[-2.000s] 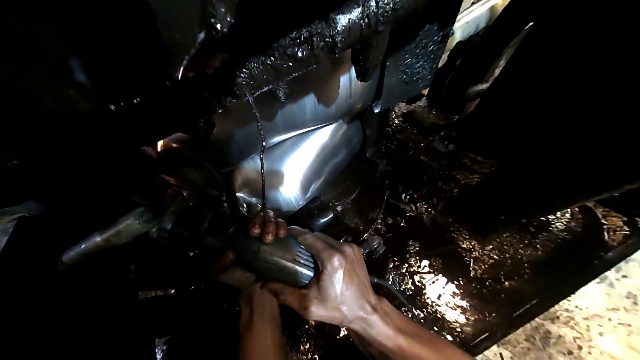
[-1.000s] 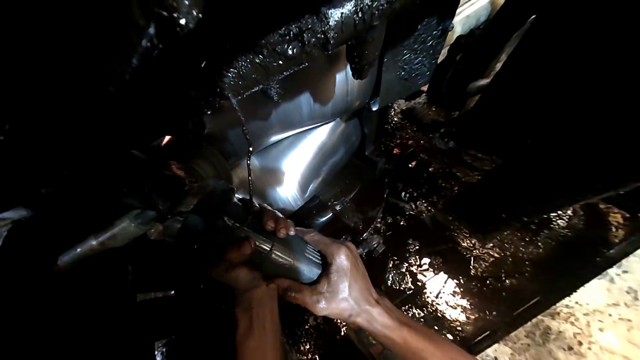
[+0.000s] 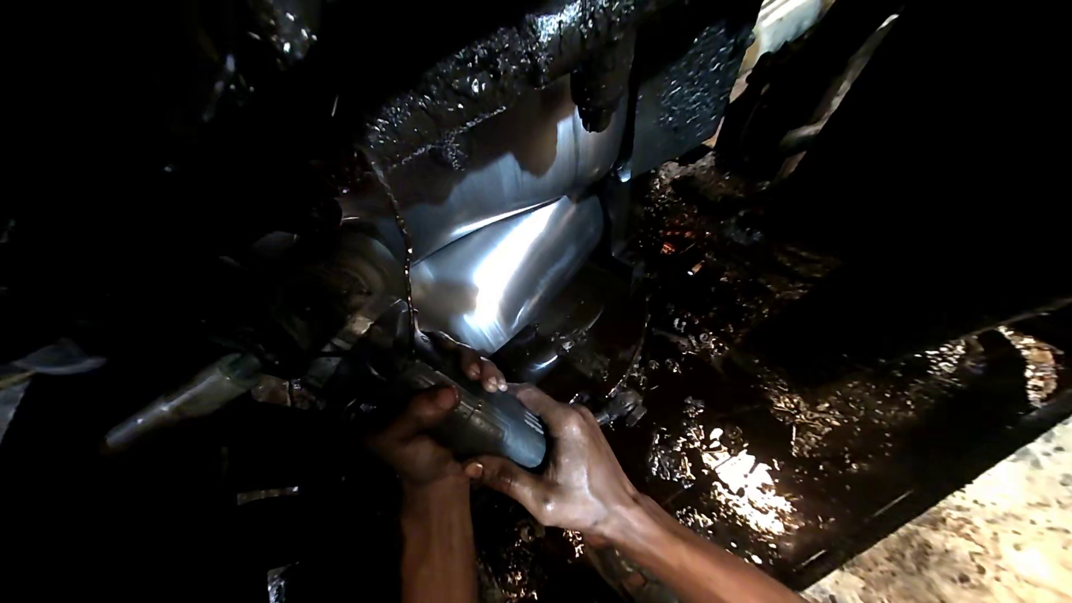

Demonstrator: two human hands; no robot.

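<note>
Both my hands are on a dark cylindrical power tool body (image 3: pixel 494 423), with slots at its rear end. My right hand (image 3: pixel 578 469) wraps around that rear end, its thumb underneath. My left hand (image 3: pixel 431 435) grips farther forward, its fingertips showing over the top and its palm in shadow. The tool's front end lies in darkness and cannot be made out. Just beyond it stands a shiny, curved metal surface (image 3: pixel 511 268) with a bright reflection. A thin dark, beaded strand (image 3: pixel 402 226) hangs down to the tool.
A grimy, oily metal edge (image 3: pixel 477 84) runs above the shiny surface. Metal shavings and oily liquid (image 3: pixel 745 486) cover the dark tray-like area at the right. A pale rod-like part (image 3: pixel 184 402) juts out at the left. A speckled light floor (image 3: pixel 988 519) shows at the lower right.
Both hands still hold the tool. The left hand's thumb and wrist show more plainly than two seconds ago, and the tool has tilted slightly.
</note>
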